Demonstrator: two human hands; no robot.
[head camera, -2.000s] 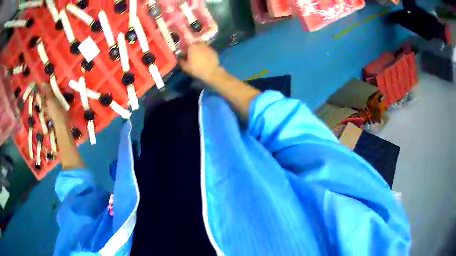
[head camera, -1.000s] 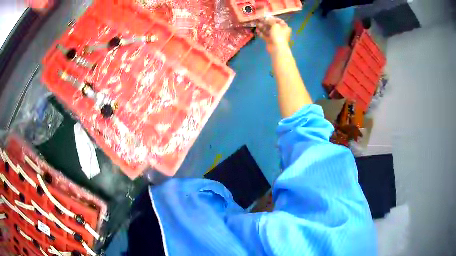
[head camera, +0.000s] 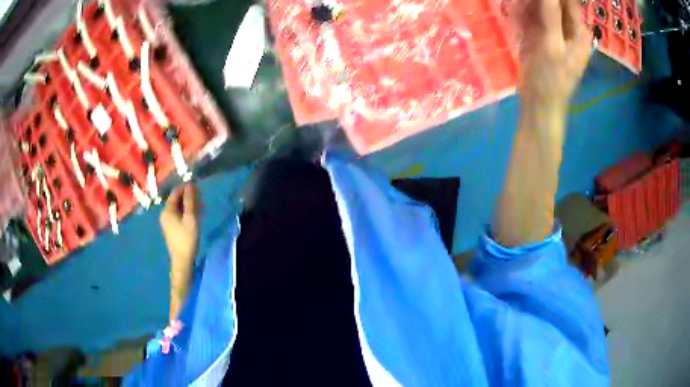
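Observation:
A red-orange watch tray (head camera: 198, 136) lies at the left, with rows of black watch heads on pale straps and a small white label (head camera: 101, 119). My left hand (head camera: 181, 219) is just below its right corner, fingertips close to a strap end; I cannot tell whether it holds anything. A film-covered red tray (head camera: 424, 68) lies at the upper centre, with a dark watch head (head camera: 324, 13) near its top left. My right hand (head camera: 551, 53) is raised at its right end, cut by the top edge; its fingers are blurred and their grip is unclear.
Another red tray (head camera: 626, 45) with small round heads shows beyond my right hand. A white piece (head camera: 246, 49) lies on the dark green surface between the trays. A ribbed red crate (head camera: 647, 200) and a black square (head camera: 435, 198) are on the floor.
The view has swung left, so the strapped-watch tray shows more fully. My left hand has come into view. My right hand now appears larger, beside the film-covered tray.

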